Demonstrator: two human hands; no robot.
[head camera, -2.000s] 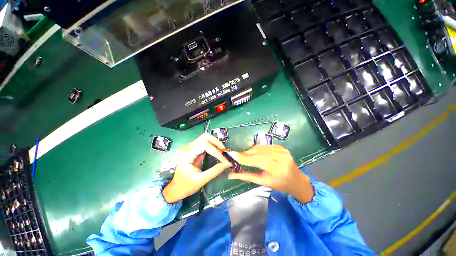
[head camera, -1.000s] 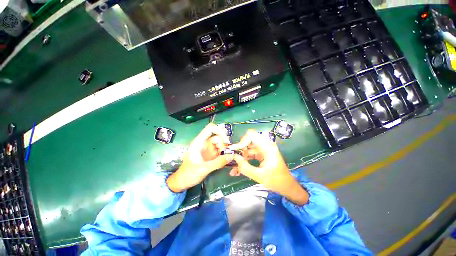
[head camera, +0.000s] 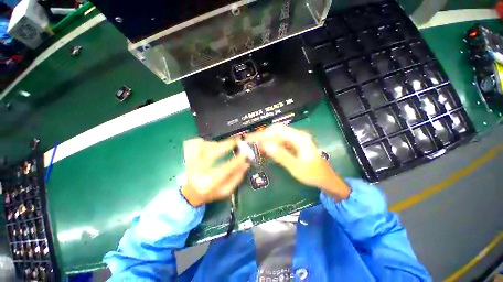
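Note:
A small square dark camera module with silvery edges (head camera: 258, 180) lies on the green mat just below my hands. My left hand (head camera: 212, 172) and my right hand (head camera: 297, 156) are close together in front of the black fixture box (head camera: 256, 104), fingers bent and blurred. A small pale and dark blurred thing (head camera: 248, 151) shows between the fingertips. Whether it is held, and by which hand, I cannot tell. Another module (head camera: 325, 156) shows partly beside my right hand. The raised nest (head camera: 243, 72) on the box has a dark square in it.
A clear guard (head camera: 231, 41) hangs over the back of the box. A large black blister tray (head camera: 361, 88) is right of it. A filled parts tray (head camera: 27, 220) is far left. A loose module (head camera: 123, 92) lies beyond the white stripe. A black instrument (head camera: 488, 66) is far right.
The view has shifted, so the bench appears further right and lower. My hands have parted slightly and moved towards the box. A module now lies on the mat below them, where none lay before.

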